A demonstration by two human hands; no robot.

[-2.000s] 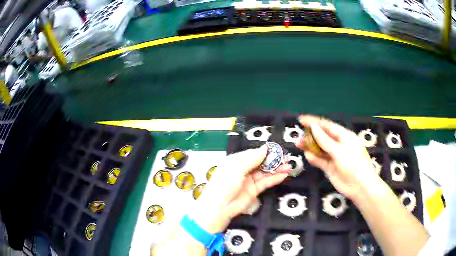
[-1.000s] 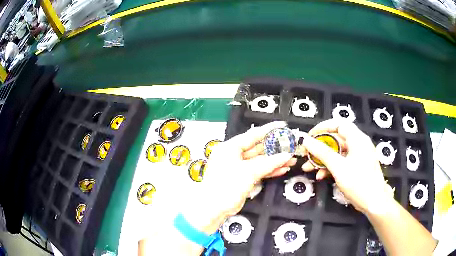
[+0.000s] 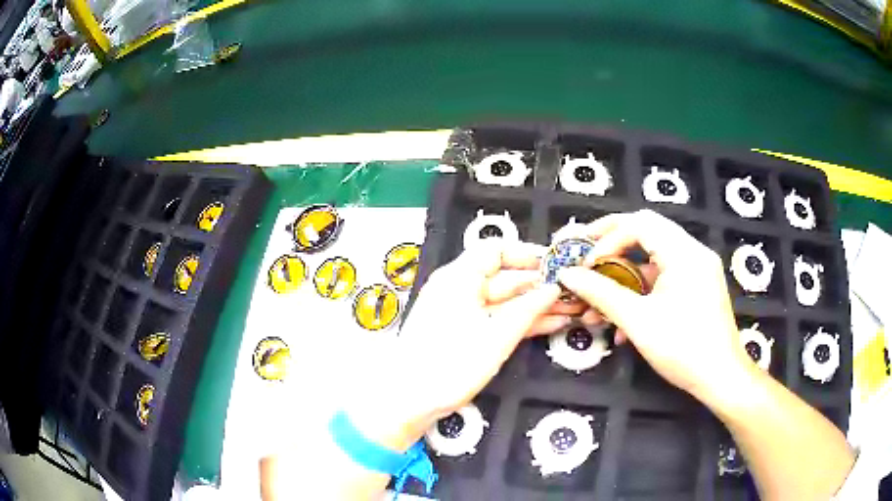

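My left hand [image 3: 484, 318], with a blue wrist strap [image 3: 367, 448], holds a round module with a bluish, silvery patterned face [image 3: 565, 262] between its fingers. My right hand [image 3: 670, 294] holds an amber-gold disc [image 3: 620, 275] against or very near it; the fingers partly hide both. Both hands are above a black foam tray [image 3: 636, 466] whose pockets hold silvery-white ring-like housings [image 3: 562, 440] with dark dotted centres. Several loose amber discs [image 3: 376, 307] lie on a white sheet [image 3: 256, 416] to the left; one [image 3: 316, 228] has a wider dark rim.
A tilted black foam tray [image 3: 210, 338] with several amber discs stands at left. Green matting [image 3: 391, 73] with yellow edging lies beyond. A clear plastic bag [image 3: 193, 46] and a small round piece [image 3: 228, 52] lie on it. A yellow pad [image 3: 870, 360] sits at far right.
The view has tilted downward. My hands have come together, bringing the amber disc beside the patterned module. The small round piece now shows near the plastic bag.
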